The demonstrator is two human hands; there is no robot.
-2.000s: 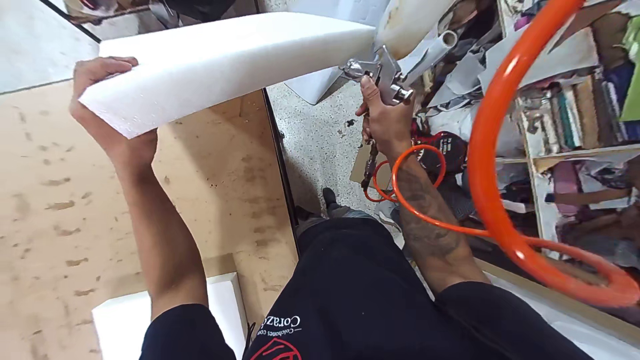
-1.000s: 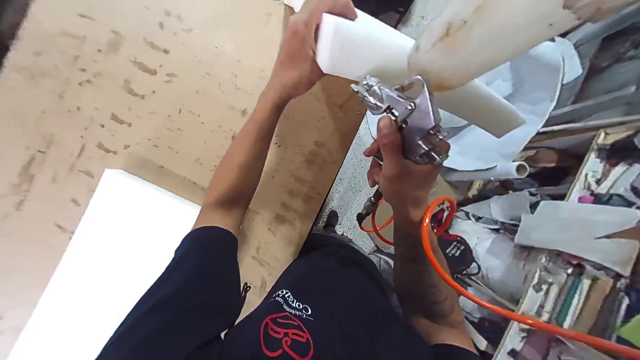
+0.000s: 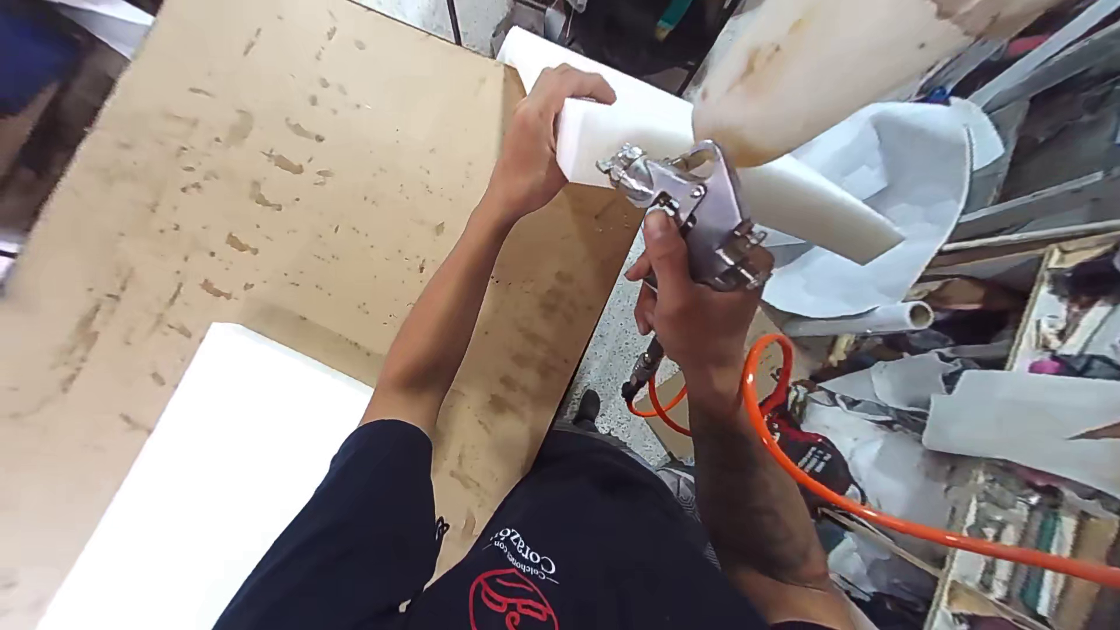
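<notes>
My left hand [image 3: 547,140] grips the near end of a long white foam block [image 3: 626,127], which reaches over the table's edge to the right. In my right hand [image 3: 700,319] is a metal spray gun [image 3: 691,210] with a large pale, stained cup on top [image 3: 814,74]. The gun's nozzle is at the face of the foam, close to my left hand; whether they touch I cannot tell. From the gun's handle an orange air hose [image 3: 831,499] loops down and off to the right.
A brown board-topped table [image 3: 350,175] with dark stains lies at the left. Another white foam piece [image 3: 210,464] rests on it at the lower left. At the right are white sheets [image 3: 910,184], a white tube [image 3: 875,319] and shelves [image 3: 954,569] crowded with scraps.
The foam block has swung round, its held end now towards me. The spray gun has come nearer to my left hand and that end. The view has turned.
</notes>
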